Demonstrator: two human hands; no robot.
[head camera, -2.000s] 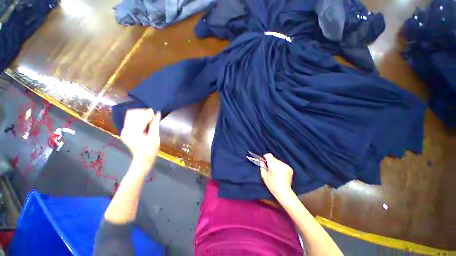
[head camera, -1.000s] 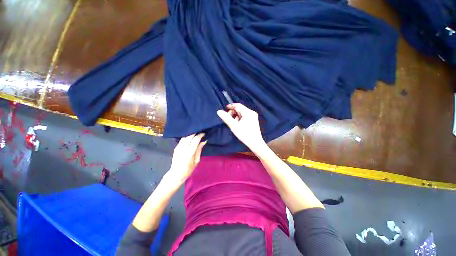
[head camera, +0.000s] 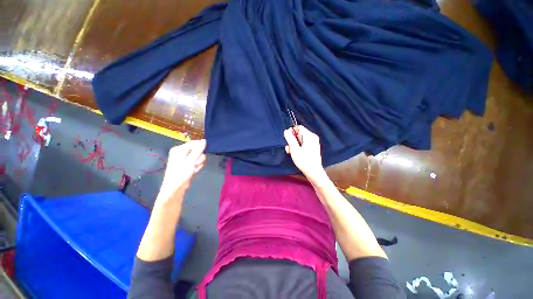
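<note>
The navy garments lie spread over the brown table, their pleated cloth fanning to the right and one narrow panel lying out to the left. My left hand pinches the left corner of the hem, at the table's front edge. My right hand holds the thread snips, points up and away from me, over the cloth near the hem. The right fingers also seem to touch the hem cloth. Any loose thread is too fine to see.
Yellow tape runs along the table's curved front edge. A blue plastic bin stands on the grey floor at the lower left, with red thread scraps near it. Another navy pile lies at the upper right. My magenta apron touches the table edge.
Since the first frame, my left hand has left the left panel and come to the hem. Since one second ago, it has moved left to the hem's corner, and the flap lies flatter.
</note>
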